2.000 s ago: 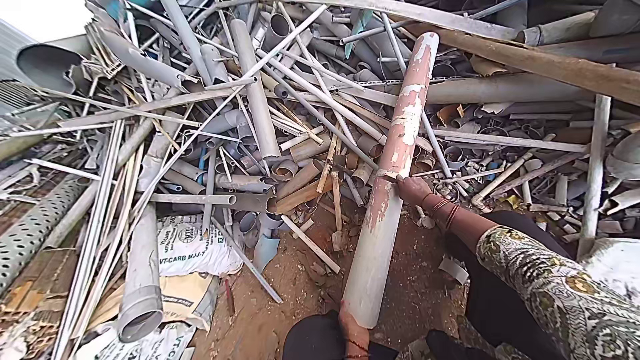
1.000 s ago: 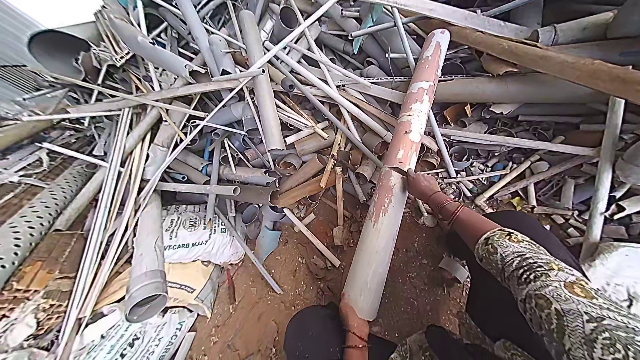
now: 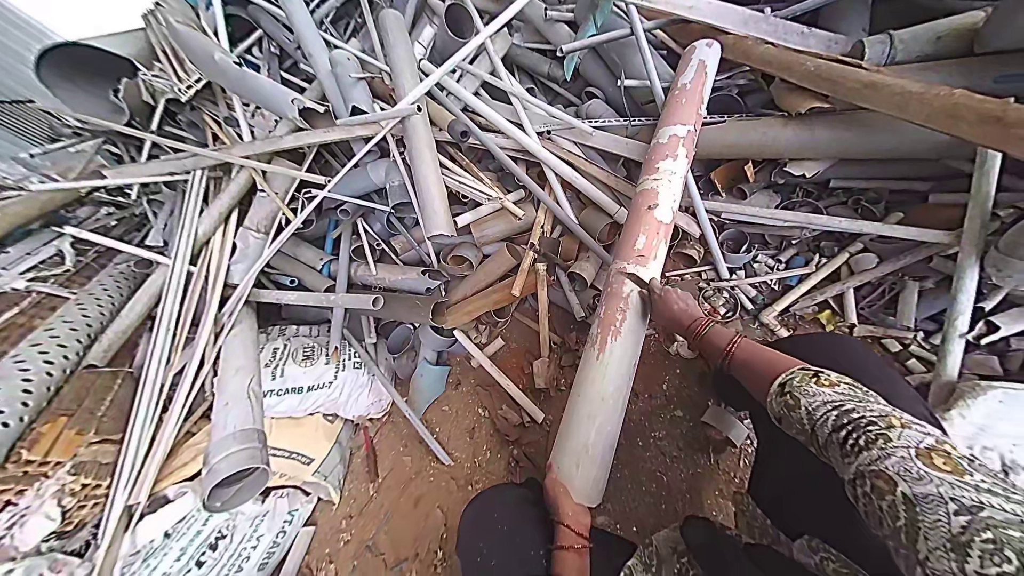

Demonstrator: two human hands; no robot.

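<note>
A long plastic pipe (image 3: 608,376), pale grey at its near end and coated with flaking reddish-brown paint farther up, slants away from me between my knees. My left hand (image 3: 566,500) grips its near end, with the fingers mostly hidden by the pipe. My right hand (image 3: 674,308), at the pipe's right side about halfway along, is closed on a tool whose dark thin blade (image 3: 636,280) lies across the painted surface. The handle is hidden in my fist. The far end of the pipe rests over the scrap pile.
Scrap pipes and strips fill the ground ahead, among them a grey socketed pipe (image 3: 240,416), a perforated pipe (image 3: 56,344) and a bundle of thin strips (image 3: 164,336) at left. Printed sacks (image 3: 320,376) lie beside them. A long brown plank (image 3: 864,84) crosses the upper right.
</note>
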